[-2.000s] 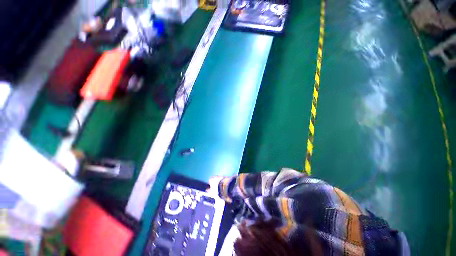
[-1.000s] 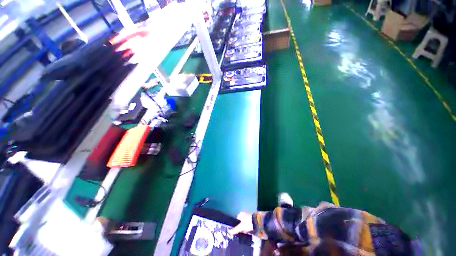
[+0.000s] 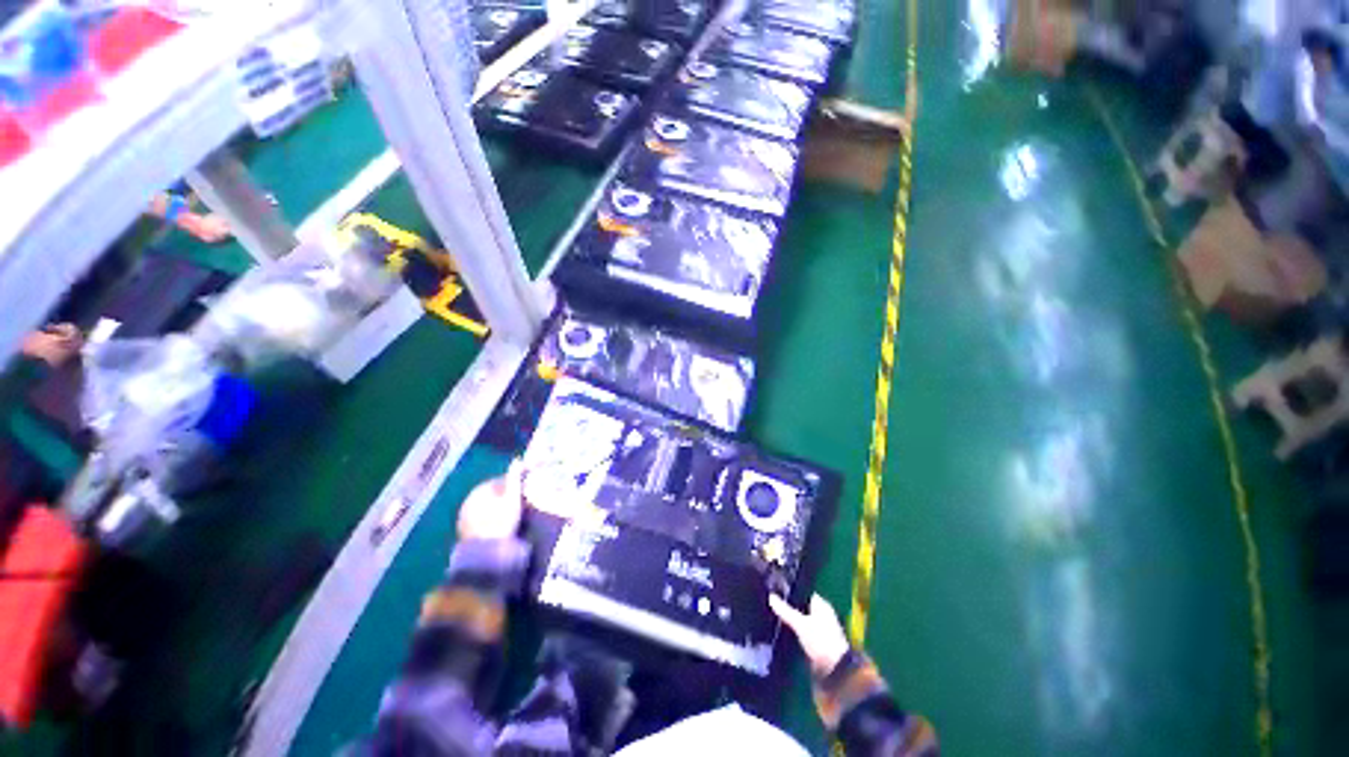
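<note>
An open laptop base (image 3: pixel 651 518) with its bottom cover off lies in a thin black border in front of me. It shows a round fan at its right, a dark board area and a pale area at its upper left. My left hand (image 3: pixel 493 507) grips its left edge. My right hand (image 3: pixel 809 627) holds its right edge, fingers at the lower right corner. Another open laptop base (image 3: pixel 651 370) lies just beyond it, partly covered by the near one.
More open laptop bases (image 3: pixel 688 244) queue along the bench beyond. A pale post (image 3: pixel 444 163) and metal rail (image 3: pixel 370 547) stand left. A cardboard box (image 3: pixel 851 155) stands right of the row. Yellow-black tape (image 3: pixel 883 385), stools (image 3: pixel 1302 392) and boxes (image 3: pixel 1250 263) are on the green floor at right.
The view has moved forward along the bench to the queued laptops. Both hands now show on an open base, beside the queue. Earlier only one hand and sleeve showed at a base.
</note>
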